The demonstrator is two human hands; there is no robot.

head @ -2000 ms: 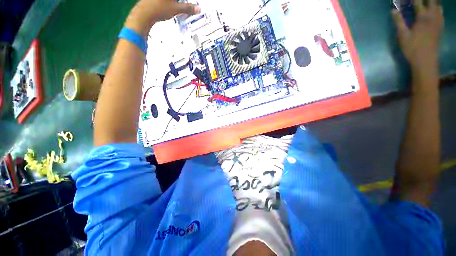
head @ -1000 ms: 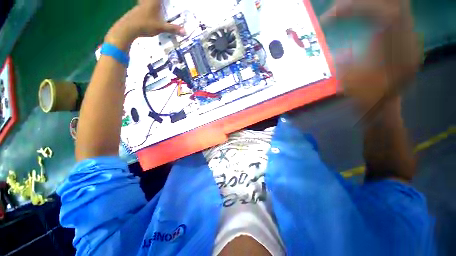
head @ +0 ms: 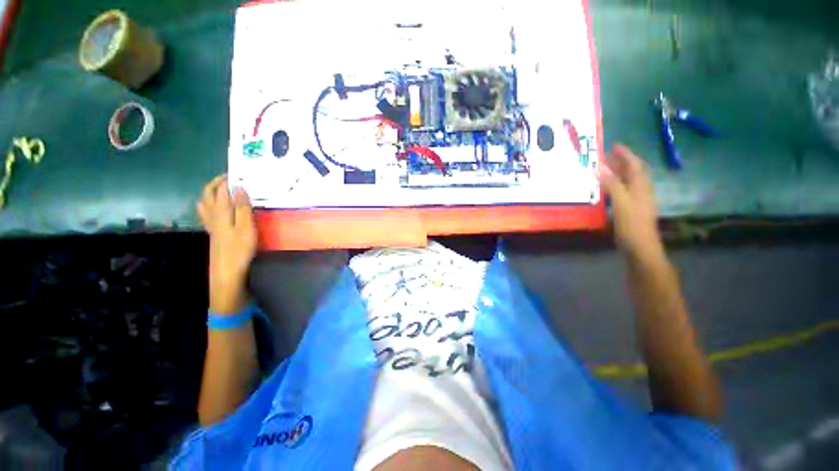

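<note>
The white chassis panel lies nearly square in front of me on its red-orange edging. The blue motherboard with its black round fan is at its centre. A black curved cable and a red cable lie by the board. Small black tape pieces show at lower left. My left hand grips the panel's near left corner, with a blue wrist strap. My right hand is at the near right corner, its fingers against the edge.
A large tan tape roll and a thin white tape roll stand left on the green bench. Yellow-green scrap lies at far left. Blue-handled cutters lie right. Clear plastic is at the right rim.
The panel has turned from a slant to nearly square. My left hand has moved from its top to the near left corner. My right hand has come to the near right corner.
</note>
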